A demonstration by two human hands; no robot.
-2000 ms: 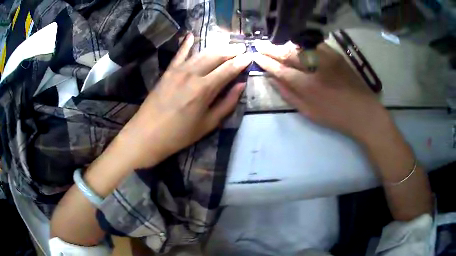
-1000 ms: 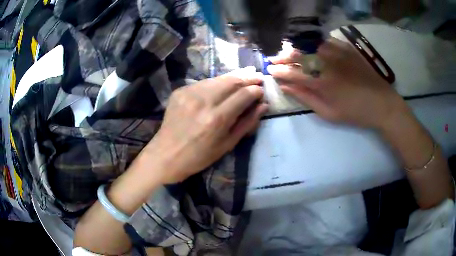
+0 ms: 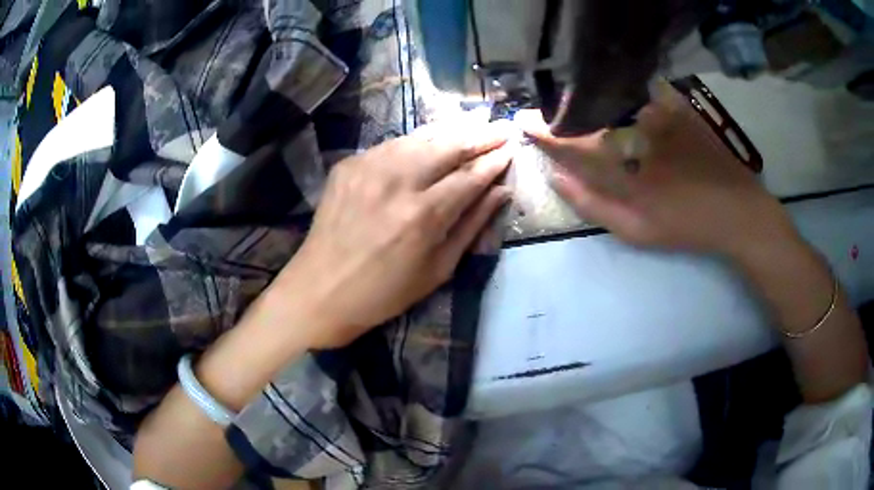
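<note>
A large plaid garment piece (image 3: 374, 383) lies bunched over the left side and runs under my left hand up to the sewing machine. The machine head (image 3: 613, 57) is above, with the presser foot area (image 3: 508, 96) brightly lit. My left hand (image 3: 402, 220) presses on the cloth, its fingertips just below and left of the needle. My right hand (image 3: 661, 182) is right of the needle, its fingertips almost meeting the left ones. A small blue spot shows at the foot. Glare hides what lies between the fingertips.
Dark thread snips (image 3: 724, 122) lie on the machine bed behind my right hand. White strips (image 3: 206, 172) lie on the cloth at left. The white table edge (image 3: 632, 316) runs in front. Yellow-and-black tape shows at far left.
Against the oldest frame, the view has shifted and the hands appear slightly lower and further right. The blue piece between the fingertips now shows only as a small spot at the foot.
</note>
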